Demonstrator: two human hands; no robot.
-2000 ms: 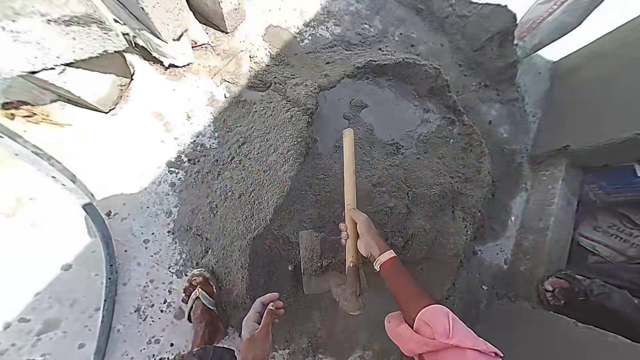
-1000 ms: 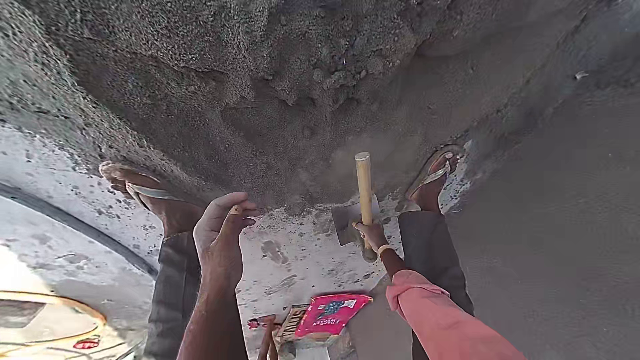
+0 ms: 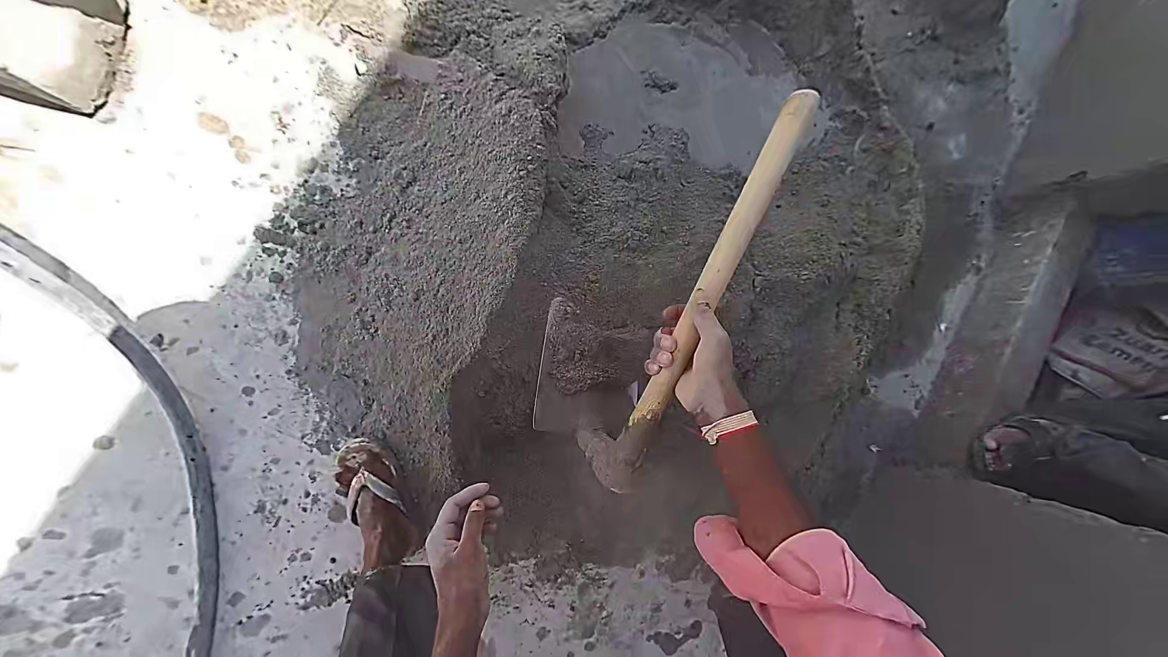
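Observation:
My right hand (image 3: 701, 360) is closed around the wooden handle of a hoe (image 3: 750, 205), whose free end points up and to the right. The hoe's metal blade (image 3: 558, 408) lies at the near part of a heap of grey sand or mortar mix (image 3: 429, 237), with some of the mix on it. Blurred dust or mix hides part of the blade's edge. Low in the view, left of the hoe, my left hand (image 3: 464, 534) holds nothing, its fingers loosely bent and apart. Beyond the blade, a pool of grey wet slurry (image 3: 671, 87) fills a hollow in the heap.
A dark hose or pipe (image 3: 173, 401) curves over the pale floor at left. My sandalled foot (image 3: 370, 484) stands at the heap's near left edge. A concrete block (image 3: 64, 50) lies top left. At right are a low ledge (image 3: 995, 310), sacks (image 3: 1113, 351) and another person's foot (image 3: 1004, 447).
The hoe, near my feet one second ago, is now farther forward, its blade in the heap. My right hand has kept hold of the handle. The view has swung back toward the slurry pool.

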